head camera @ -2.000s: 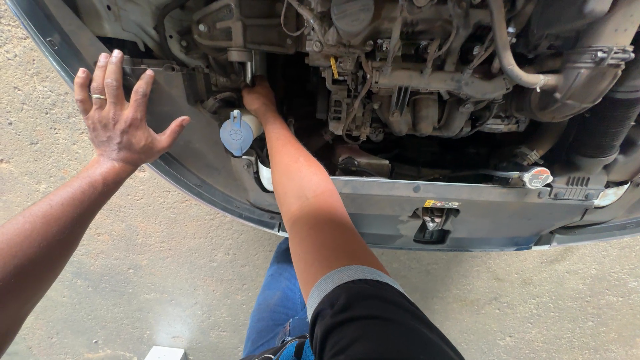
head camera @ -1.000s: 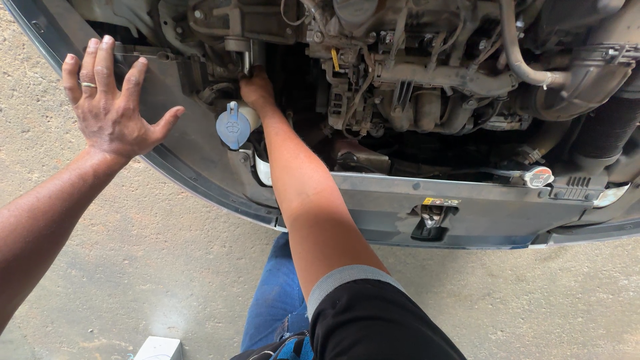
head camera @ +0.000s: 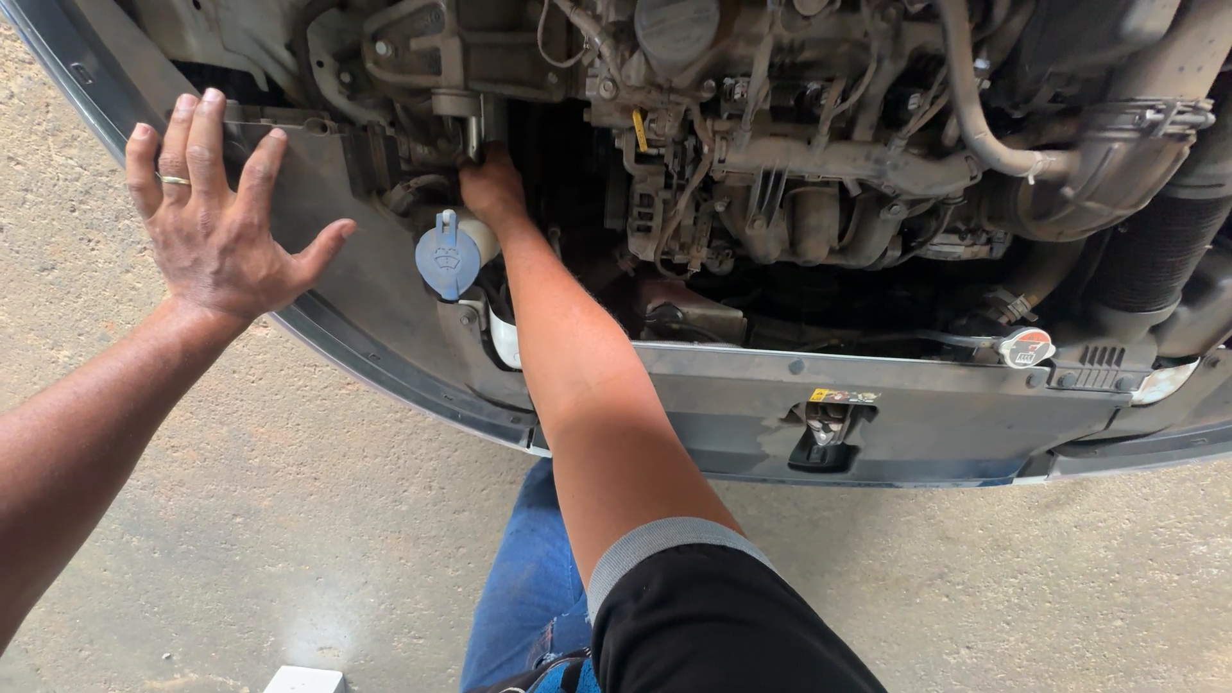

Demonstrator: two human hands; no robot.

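My left hand [head camera: 217, 221] lies palm down, fingers spread, over the outer edge of the car's front trim panel [head camera: 385, 298]; a ring is on one finger. It holds nothing. My right hand [head camera: 493, 188] reaches into the engine bay, just above the blue washer fluid cap [head camera: 448, 255]. Its fingers are partly hidden beside a shiny metal rod [head camera: 473, 138] under a metal engine mount bracket [head camera: 438, 48]. The frame does not settle whether they grip the rod. The right forearm passes over the front panel beside the white reservoir neck [head camera: 481, 236].
The engine [head camera: 808, 183], with its pipes and wiring, fills the upper right. A radiator cap [head camera: 1026, 347] and the hood latch [head camera: 828, 428] are at the front. A ribbed black hose [head camera: 1150, 245] is at the far right. A white box [head camera: 306, 680] sits on the concrete floor [head camera: 241, 510].
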